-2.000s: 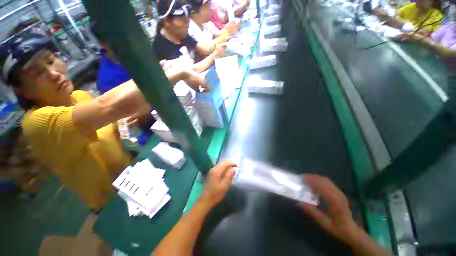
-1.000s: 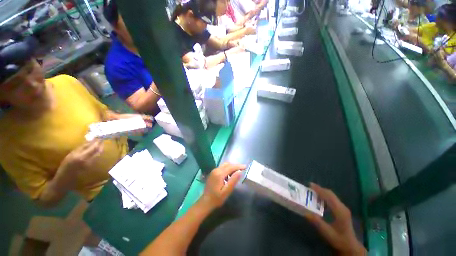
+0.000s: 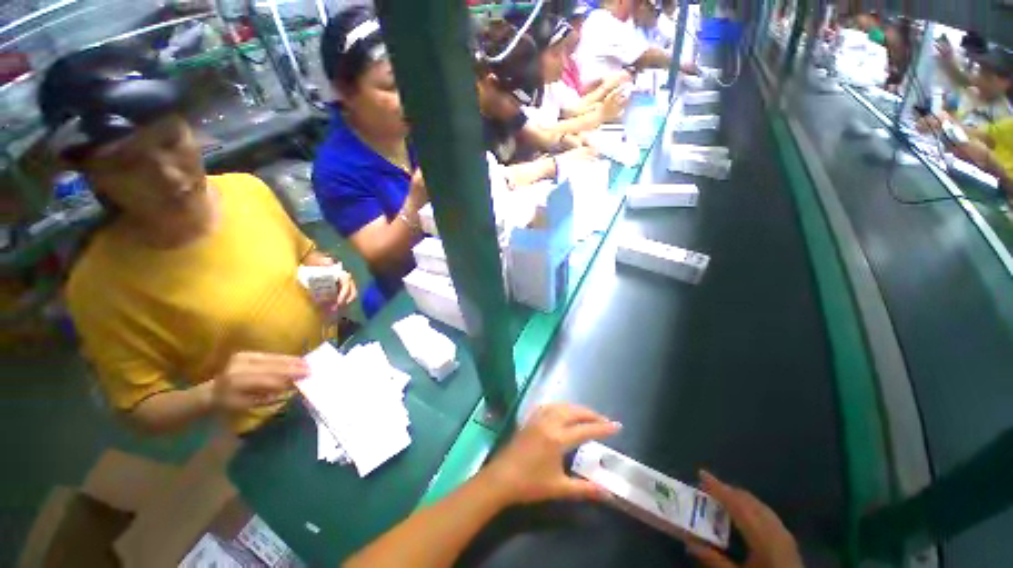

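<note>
A slim white product box (image 3: 650,494) with small print lies between my two hands, low over the dark conveyor belt (image 3: 733,366). My left hand (image 3: 547,457) is at its left end, thumb against the box and fingers raised above it. My right hand (image 3: 746,526) holds its right end, with fingers on the top edge and under it. Another white product box (image 3: 662,260) lies on the belt farther up, with several more spaced behind it.
A green post (image 3: 455,200) slants at left. The green side table (image 3: 411,466) bears loose white leaflets (image 3: 361,416), a white bundle and a light blue box (image 3: 541,261). A person in yellow touches the leaflets. A brown carton (image 3: 144,510) stands lower left. A green rail (image 3: 850,388) runs right.
The view has shifted, so the post and table appear farther right. The held box remains between my hands. The person in yellow now has a hand on the leaflets.
</note>
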